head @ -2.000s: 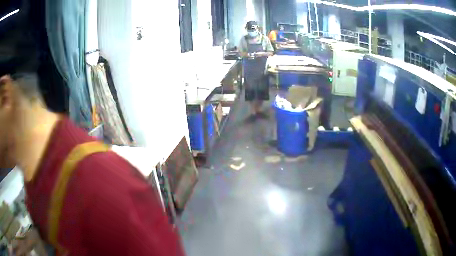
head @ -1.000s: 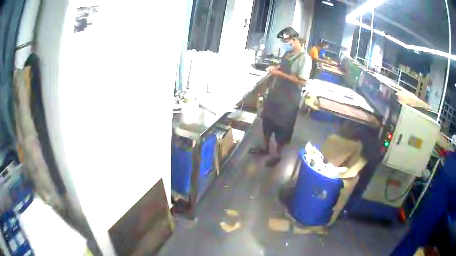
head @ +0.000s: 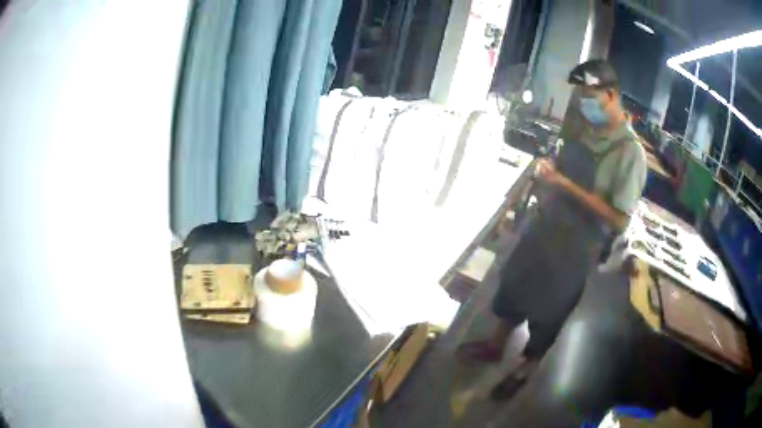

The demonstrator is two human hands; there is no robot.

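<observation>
Neither of my hands is in the picture. Nearest in front of me is a dark table [head: 276, 376]. On it stand a white tape roll [head: 286, 311] with a tan inner ring and, to its left, printed tan cards [head: 217, 288] lying stacked. Behind the roll is a tangled heap of grey-beige scraps [head: 289, 234]. Beyond it, a long white bundle [head: 401, 159] with dark bands lies on a glaring white surface [head: 380, 272], by the windows.
A white pillar [head: 92, 217] fills the left side, beside blue-green curtains [head: 230, 109]. A person [head: 568, 209] in a cap, mask and dark apron stands in the aisle. A table [head: 698, 313] with marked white sheets is at the right.
The view has moved forward and turned. The curtains, tape roll and tan cards now show close up. The person in red has left the view, and the blue bin is mostly out of it.
</observation>
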